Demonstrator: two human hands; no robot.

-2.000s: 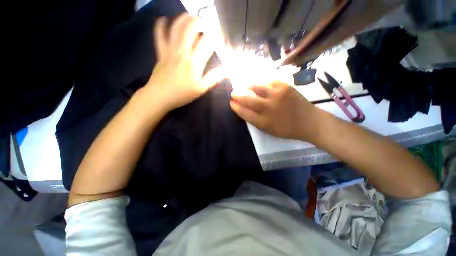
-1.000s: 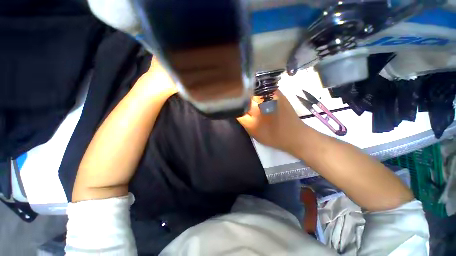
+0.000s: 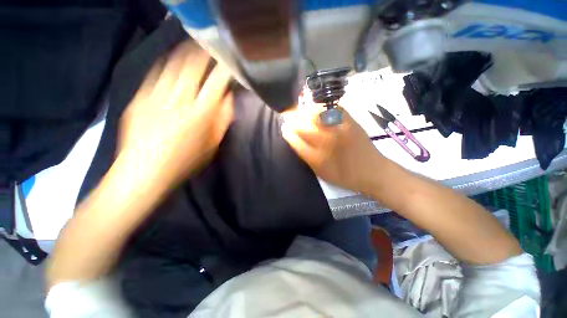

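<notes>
Black cloth [image 3: 261, 180] lies over the table and the wearer's lap. My left hand [image 3: 180, 112] is blurred and rests flat on the cloth, left of the sewing machine head [image 3: 367, 46]; its fingertips reach up beside the head. My right hand [image 3: 326, 146] is at the cloth's right edge, below the tension knob [image 3: 331, 116]. Its fingers are bent, and its fingertips are partly lost in glare and behind the machine head, so what they hold cannot be seen. The needle area is hidden.
Pink-handled snips [image 3: 405, 140] lie on the white table right of my right hand. A bunch of black pieces [image 3: 485, 118] lies further right. A black heap [image 3: 50, 93] is at far left. A green crate [image 3: 522, 205] and pale cloth [image 3: 429, 270] are below right.
The view has shifted so the machine head now covers the needle area. My left hand has moved left and down over the cloth. My right hand stays near the same spot.
</notes>
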